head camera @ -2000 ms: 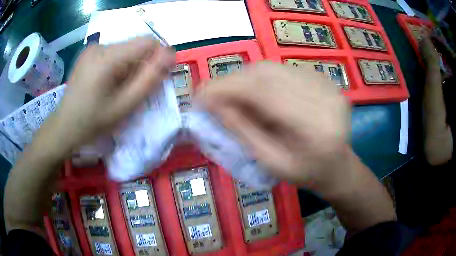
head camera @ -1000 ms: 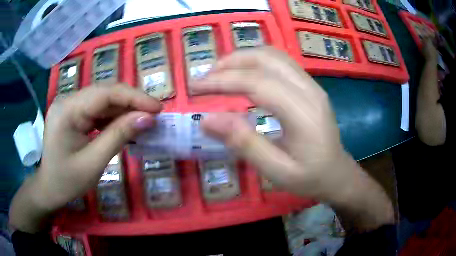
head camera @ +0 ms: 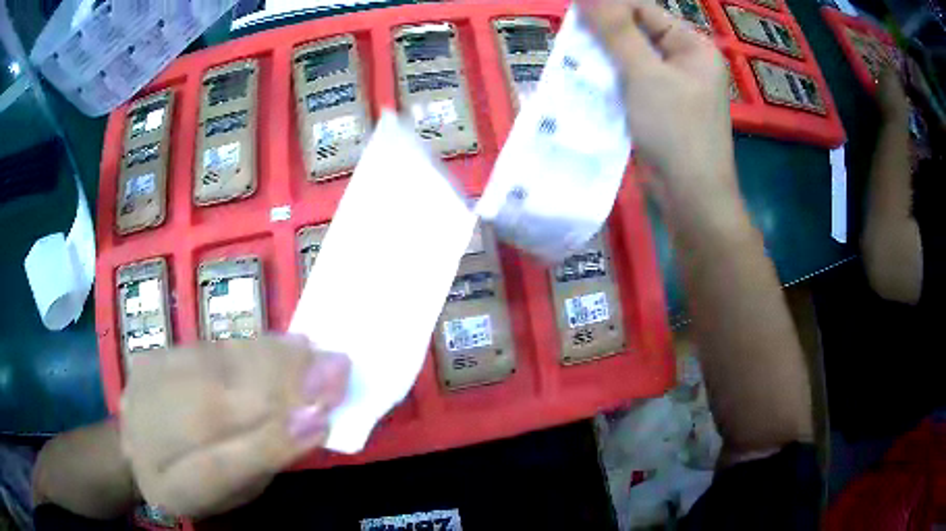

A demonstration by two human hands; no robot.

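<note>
My left hand (head camera: 233,420), slightly blurred, pinches the lower end of a white label strip (head camera: 384,259), its plain face showing. My right hand (head camera: 674,99) grips the strip's upper end, where faint dark print shows. The strip narrows to a fold or twist between the hands and hangs over a red foam tray (head camera: 384,202). Gold phones (head camera: 477,332) lie in the tray's pockets in two rows, several with white printed labels near one end. The strip and my hands hide parts of some phones. A tiny white piece (head camera: 280,214) lies on the tray's middle rib.
Curled white backing paper (head camera: 59,278) lies at the left. A translucent plastic tray (head camera: 114,47) is at the far left. A second red tray (head camera: 794,122) of phones stands at the upper right. Another person's arm (head camera: 894,197) reaches to a red tray at the far right.
My hands have moved apart, the right up and away, the left down, and the strip is stretched between them. Earlier it was held bunched or short. The view has shifted, showing more of the tray.
</note>
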